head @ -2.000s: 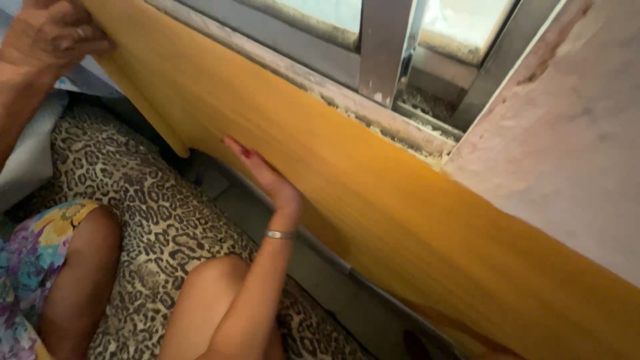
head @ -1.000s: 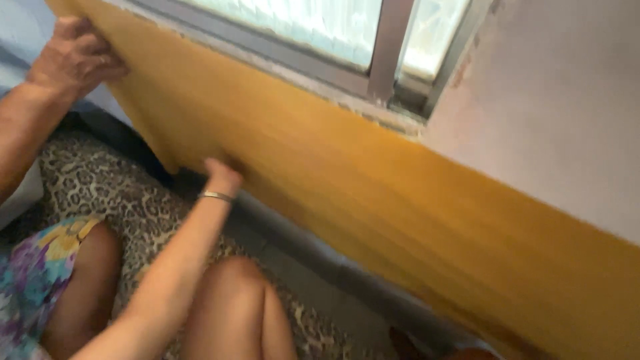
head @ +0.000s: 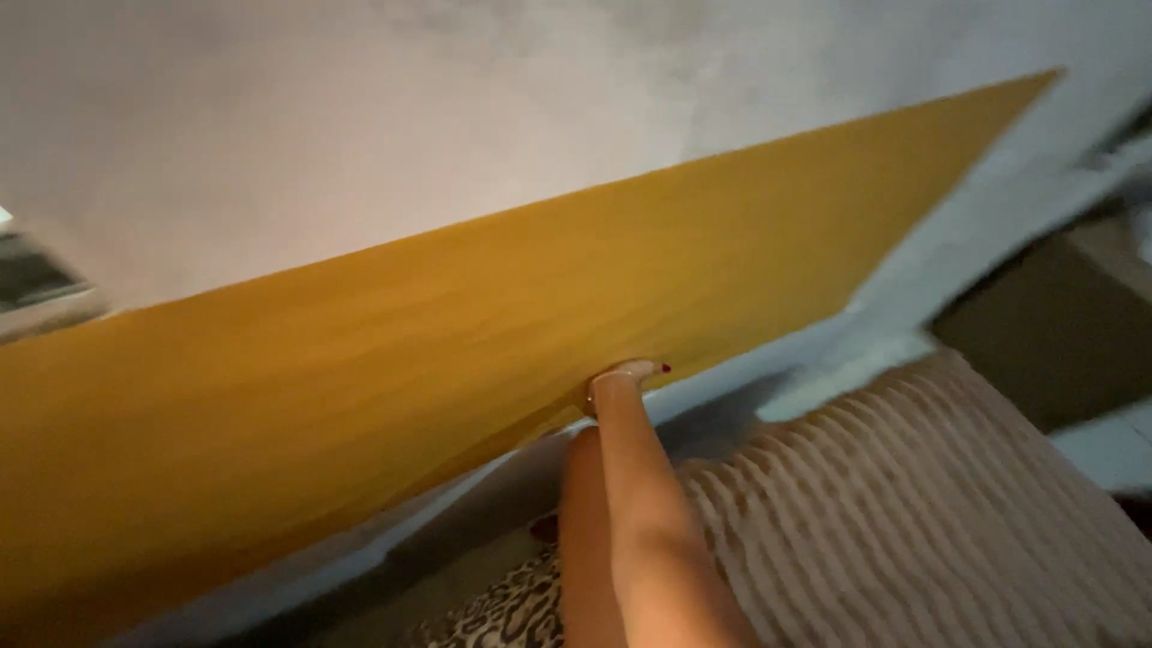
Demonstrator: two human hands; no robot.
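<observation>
My right hand (head: 630, 371), with a thin bracelet at the wrist and a red nail showing, rests against the lower part of a long yellow-orange sheet (head: 432, 306). It lies on the sheet's face and grips nothing that I can see; its other fingers are hidden or blurred. The sheet runs slantwise along a pale wall (head: 405, 117), with its upper corner at the right. Faint ripples cross it, and its lower edge stands somewhat off the wall near my wrist. My left hand is out of view.
A ribbed beige cover (head: 837, 504) fills the lower right. Leopard-print fabric (head: 517, 607) shows at the bottom, beside a bent bare leg (head: 585, 549). A window corner (head: 36, 279) is at the left edge. A dark flat surface (head: 1044, 315) lies at the right.
The view has swung right along the sheet. My right hand has moved right along the sheet's lower part. My left hand, earlier at the sheet's left end, has left the view.
</observation>
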